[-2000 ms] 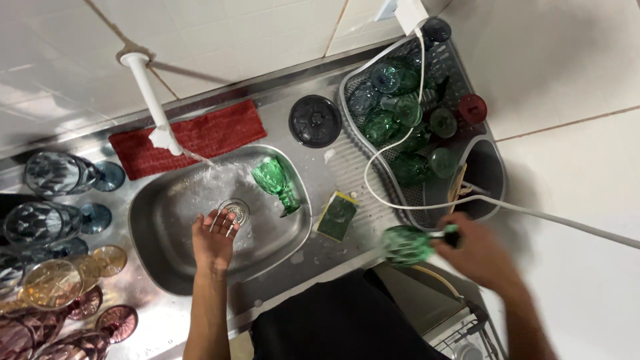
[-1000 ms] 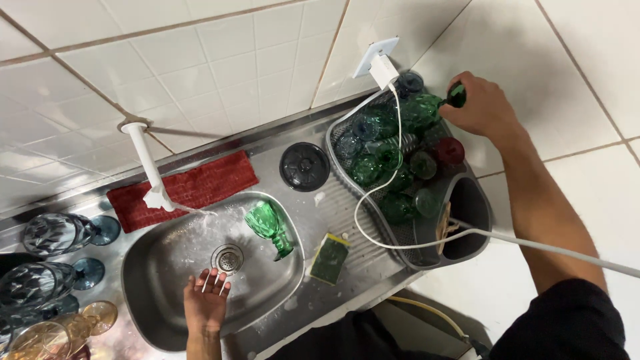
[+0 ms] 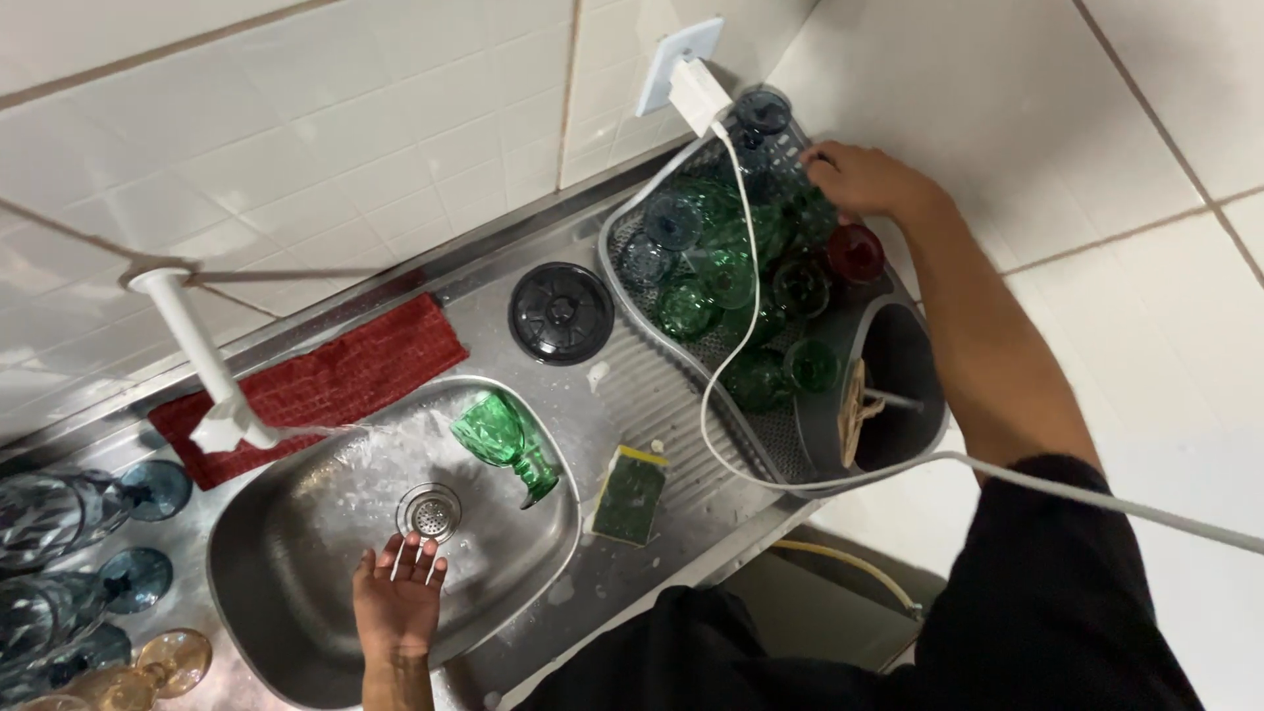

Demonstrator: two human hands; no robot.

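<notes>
My left hand (image 3: 400,597) is palm up over the near part of the steel sink (image 3: 296,592), fingers apart and empty, just below the drain strainer (image 3: 429,513). A green glass goblet (image 3: 499,439) lies on its side in the sink. Water runs from the white tap (image 3: 197,346). My right hand (image 3: 859,183) reaches to the far right edge of the grey dish rack (image 3: 642,326), beside green goblets (image 3: 731,276), blue-grey glasses (image 3: 673,219) and a red glass (image 3: 855,253). Its fingertips are partly hidden, so whether it still touches a glass cannot be told.
A red cloth (image 3: 346,380) lies behind the sink, a black round lid (image 3: 561,313) and a sponge (image 3: 630,496) on the drainboard. Blue goblets (image 3: 59,513) and amber ones (image 3: 173,664) stand or lie at left. A white cable (image 3: 755,286) crosses the rack from a plug (image 3: 699,96).
My right hand has moved from the counter's near side to the rack, with a green goblet in it one second ago. That goblet is now down among the others. The left hand stays over the sink.
</notes>
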